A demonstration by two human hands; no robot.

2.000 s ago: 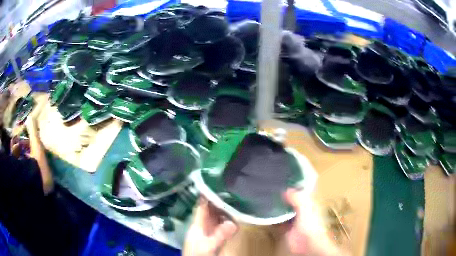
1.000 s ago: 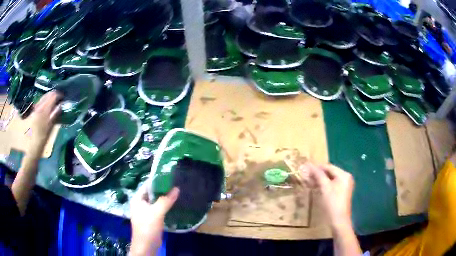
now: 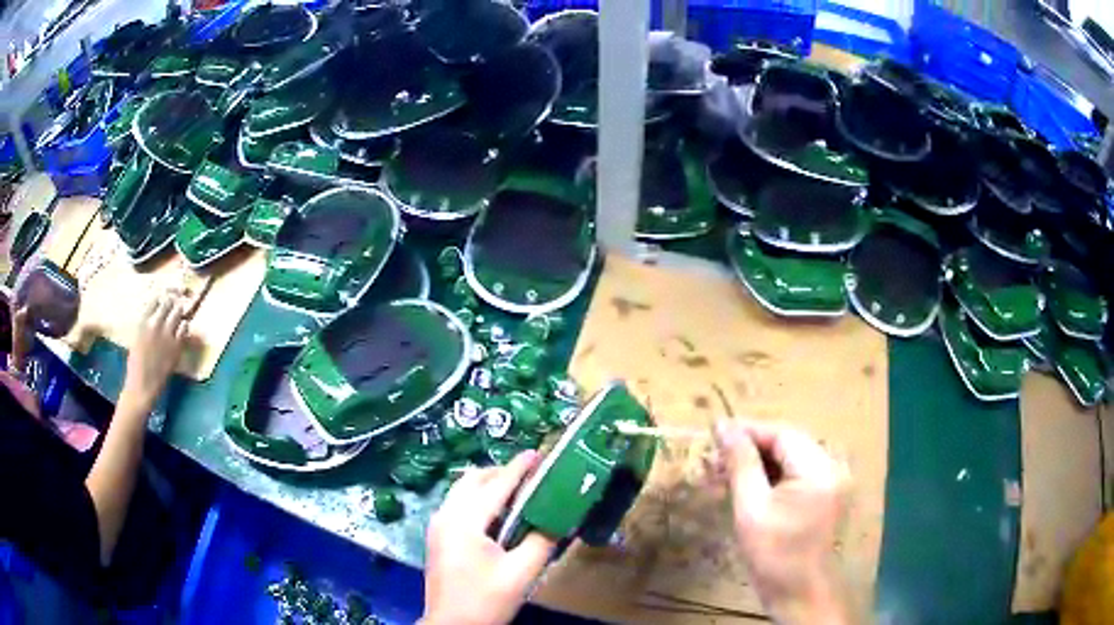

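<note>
My left hand holds a glossy green housing shell, tilted so its green side faces up and its pale rim runs along the left. My right hand pinches a thin pale stick in the fingertips. The stick's tip is at the shell's upper green surface; whether it touches cannot be told for sure. The shell is above the stained cardboard mat. Small green-and-silver parts lie loose left of the shell.
Two overlapping shells lie at left. A heap of shells lies behind, split by a grey upright. A blue bin with small parts is below the bench edge. A co-worker's arm reaches in at left. Blue crates stand behind.
The shell in my left hand has turned from showing its dark panel to nearly edge-on. My right hand has brought the stick from the mat to the shell. The view has shifted.
</note>
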